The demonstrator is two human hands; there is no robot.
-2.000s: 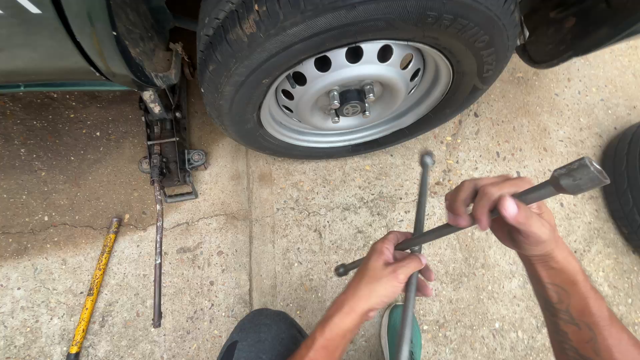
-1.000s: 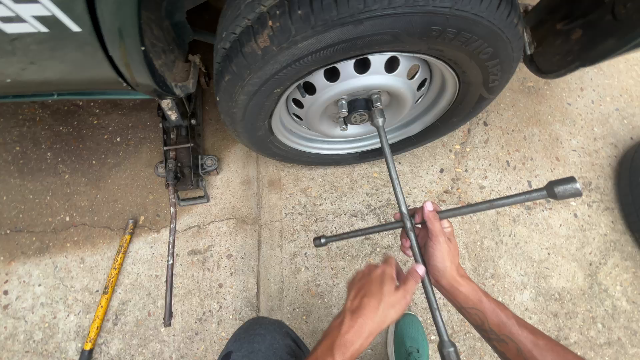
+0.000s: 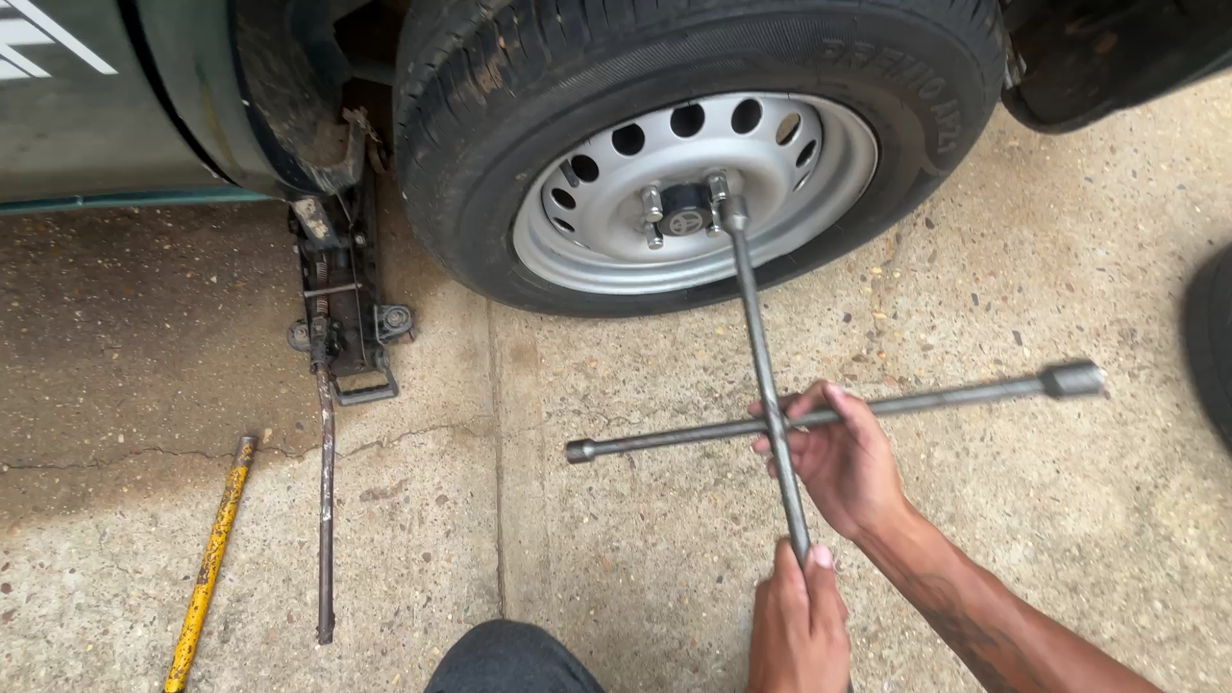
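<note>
A four-way lug wrench [image 3: 759,337] reaches from the wheel toward me, its far socket at the lug nuts on the right of the hub; whether it is seated cannot be told. My right hand [image 3: 842,457] grips the wrench near its crossing, fingers around the right arm. Below that, my left hand [image 3: 799,616] is closed around the near arm, whose end is hidden. The silver steel wheel [image 3: 616,226] carries a black tire [image 3: 462,183] and a dark hub cap [image 3: 685,214], with lug nuts [image 3: 653,204] around it.
Left of the tire, a floor jack [image 3: 337,308] stands under the green vehicle body [image 3: 106,125], its rod handle [image 3: 327,510] pointing toward me. A worn yellow bar [image 3: 214,568] lies on the concrete. Another tire [image 3: 1213,337] is at the right edge. My knee [image 3: 510,659] shows below.
The wrench has gone from being held across both hands to having one end at the lug nuts. My left hand has closed on its near arm.
</note>
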